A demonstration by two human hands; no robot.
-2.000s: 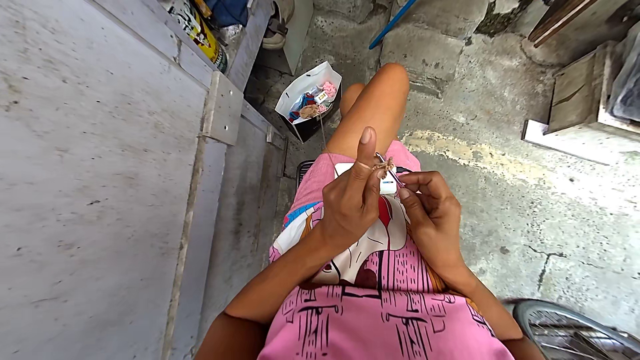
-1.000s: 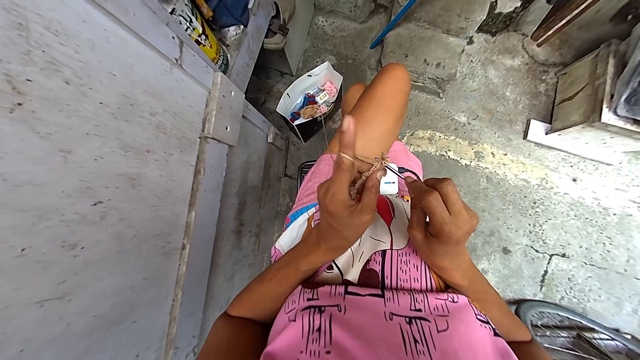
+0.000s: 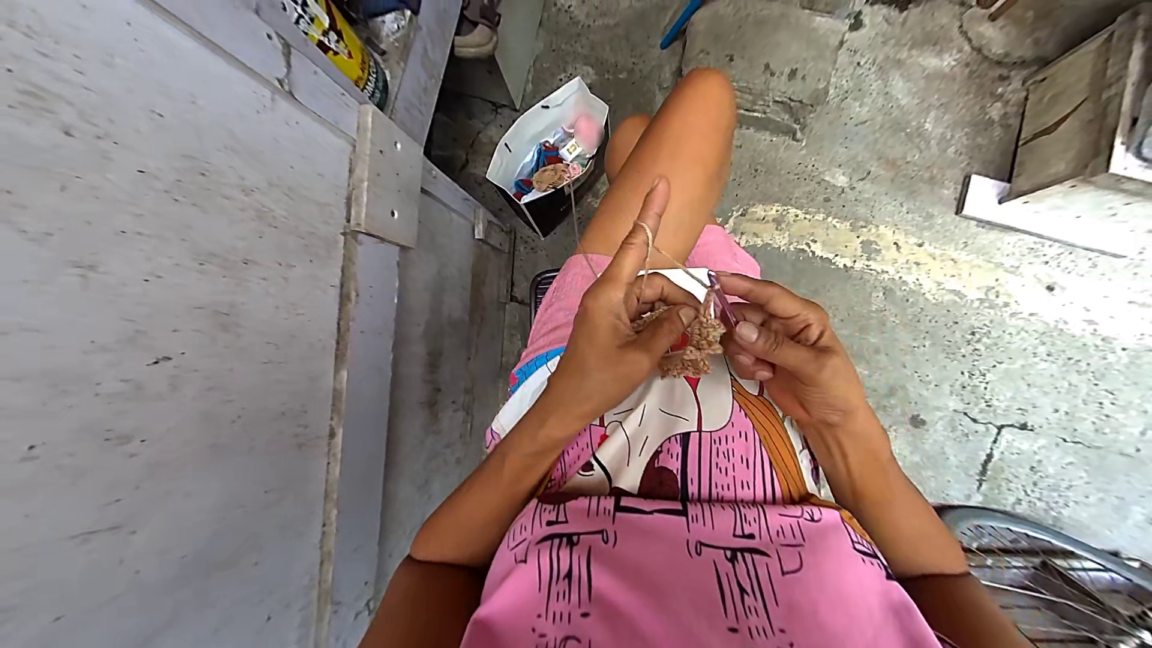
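Observation:
My left hand (image 3: 630, 315) pinches a small piece of tan crochet work (image 3: 705, 335) above my lap, its index finger raised with a strand of tan yarn (image 3: 667, 256) looped round it. My right hand (image 3: 796, 351) grips a purple crochet hook (image 3: 723, 304) whose tip meets the yarn at the upper edge of the work. From the left hand the yarn runs up to an open paper bag (image 3: 531, 135), which holds a tan ball of yarn (image 3: 551, 176), a pink ball and other coloured things.
A pale painted wooden wall (image 3: 180, 360) stands close on my left, with a yellow container (image 3: 337, 45) at its top. A wooden box (image 3: 1066, 117) is at the upper right, and a wire-spoked wheel or rack (image 3: 1044, 558) lies at the lower right.
The crochet work now hangs lower and shows more plainly between my hands. My right hand has come nearer to my left, and the hook has turned more upright.

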